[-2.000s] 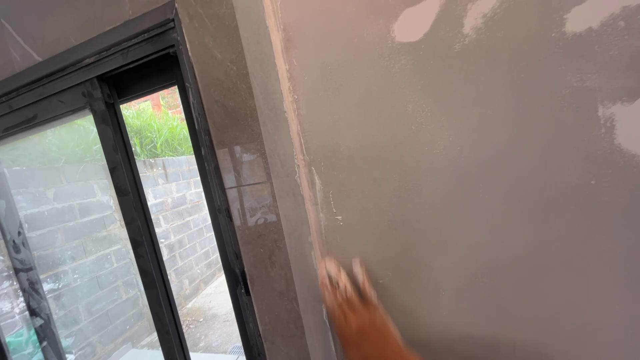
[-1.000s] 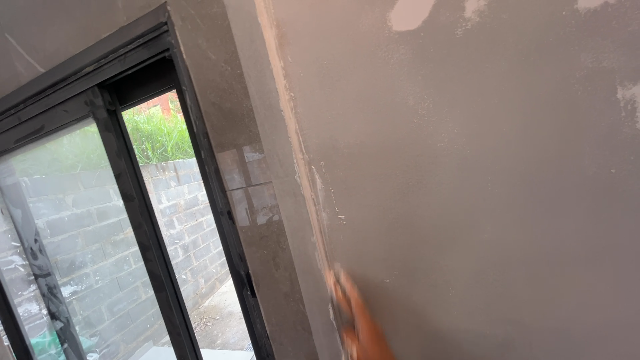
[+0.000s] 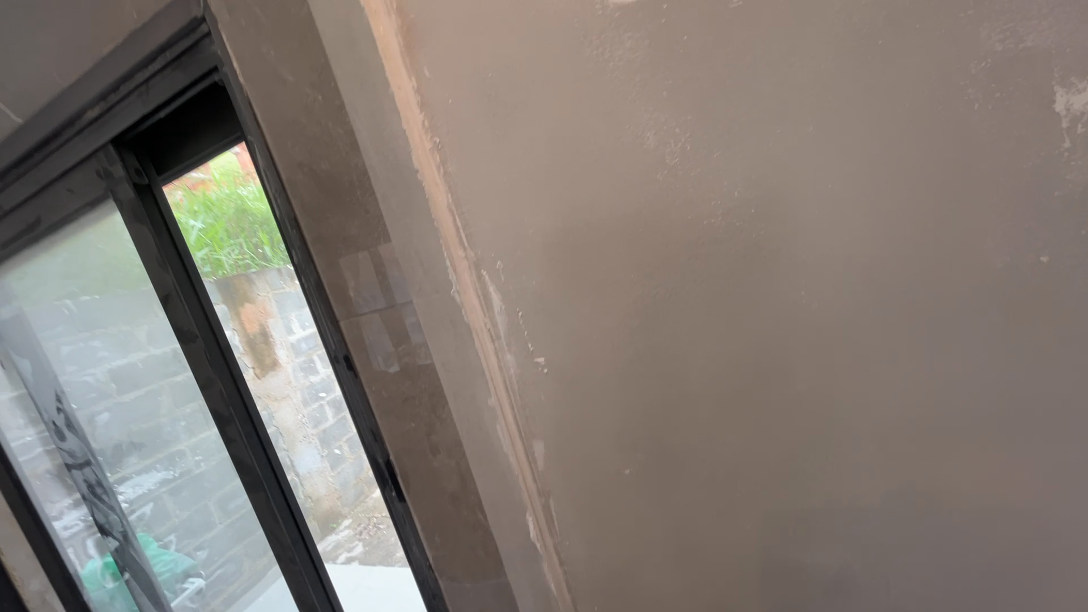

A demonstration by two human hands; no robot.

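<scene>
Neither my left hand nor my right hand shows in the head view now. A grey-brown plastered wall (image 3: 765,340) fills the right side, with pale rough patches near its upper right. Along the wall's left edge a pinkish strip of filler (image 3: 463,263) slants down toward the bottom middle. Small raised crumbs and a whitish scrape (image 3: 497,306) lie just right of the strip.
A black-framed sliding glass door (image 3: 200,357) stands at the left, partly open. Glossy brown tile (image 3: 399,391) lines the wall beside it. Outside are a block wall (image 3: 314,382), grass (image 3: 225,221) and a green object (image 3: 140,569) behind the glass.
A hand touching the lower part of the filler strip in both earlier frames is out of view now. The view has shifted somewhat.
</scene>
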